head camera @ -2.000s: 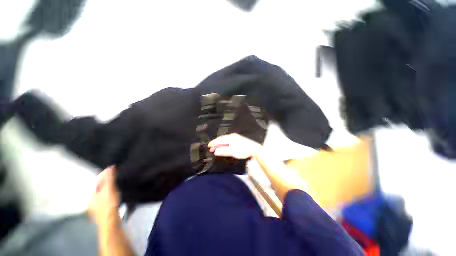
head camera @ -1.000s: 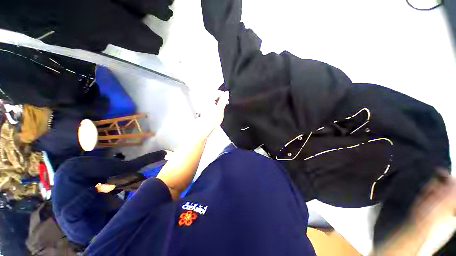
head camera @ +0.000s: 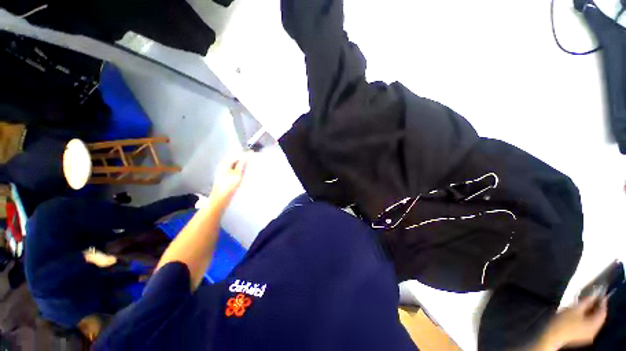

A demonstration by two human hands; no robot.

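A black jacket [head camera: 439,144] lies spread on the white table [head camera: 425,41], with one sleeve stretched to the top edge and the other bent down at lower right. Pale broken trim lines and small shiny dots show on its front. My left hand [head camera: 232,177] is off the jacket, beyond the table's near edge, beside a small dark and white thing [head camera: 255,142]; whether it holds that is unclear. My right hand [head camera: 583,321], slightly blurred, is past the lower sleeve at a dark item [head camera: 604,274]; its grip is unclear.
Black garments [head camera: 123,20] lie at upper left. A dark piece [head camera: 611,62] and looped cord [head camera: 566,48] are at upper right. Below the table are a wooden stool [head camera: 77,164], blue material [head camera: 127,106] and a bent-over person in dark blue [head camera: 62,253].
My left hand has let go of the jacket edge and moved left and down. My right hand has moved down and slightly left. The jacket remains spread, its lower part shifted slightly left in view.
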